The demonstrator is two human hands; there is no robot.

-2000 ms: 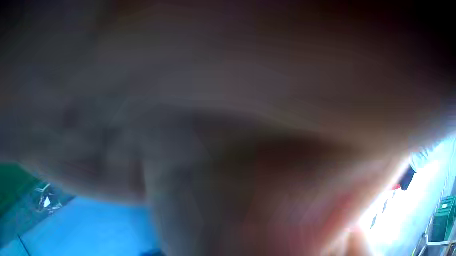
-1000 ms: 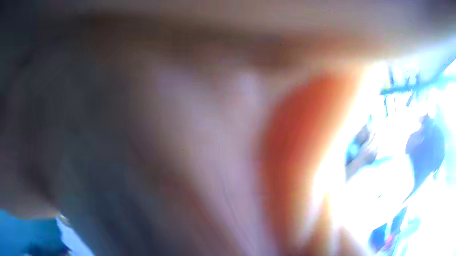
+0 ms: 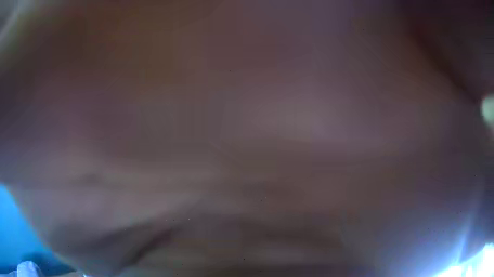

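A blurred palm or hand surface [image 3: 244, 135] covers nearly the whole head view, very close to the lens. Skin creases show low at the left of it. The frames do not show whether it is my left or my right hand, and its fingertips cannot be made out. The hand is at the head camera, which is itself not seen. No other hand can be told apart.
A bright blue surface, likely the bench mat [image 3: 16, 232], shows at the lower left edge. A small pale blue-white thing [image 3: 29, 269], perhaps cloth, is at the bottom left corner. A glaring white patch [image 3: 476, 265] is at the lower right.
The hand now covers more of the picture. The orange-lit gap and bright background with people at the right are hidden, apart from a small glare at the lower right.
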